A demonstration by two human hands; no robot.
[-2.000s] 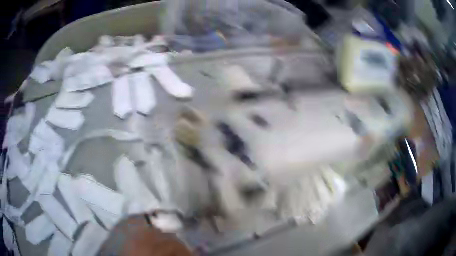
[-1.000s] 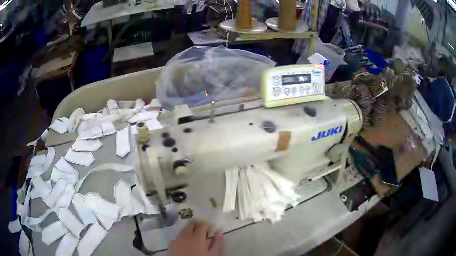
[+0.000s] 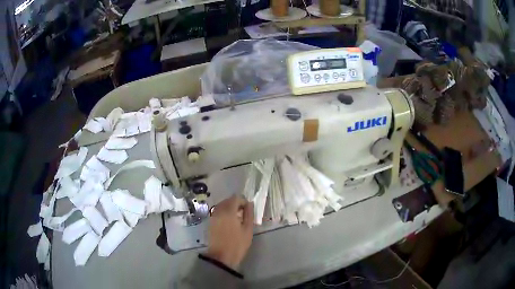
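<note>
My left hand (image 3: pixel 228 228) is bare, with a dark band at the cuff. It lies just right of the needle area (image 3: pixel 197 206). Its fingers are bent beside the left edge of a fanned bunch of narrow cream-white fabric strips (image 3: pixel 302 195) under the machine arm. Whether it grips a strip is hidden. My right hand is out of the picture. White pointed fabric pieces (image 3: pixel 116 237) lie spread and overlapping left of the off-white JUKI sewing machine (image 3: pixel 248 132).
A narrow white band (image 3: pixel 131 165) curves among the pieces. A control box (image 3: pixel 326 70) stands behind the machine, beside a clear plastic bag (image 3: pixel 243 65). At right are a dark phone-like object (image 3: pixel 453 169), dark green-handled items (image 3: pixel 424 163) and brown bundles (image 3: pixel 432 93). Thread cones stand behind.
The view has steadied and shifted, showing the machine clearly. My left hand has moved up from the table's near side to the strips. The strips and white pieces look much the same.
</note>
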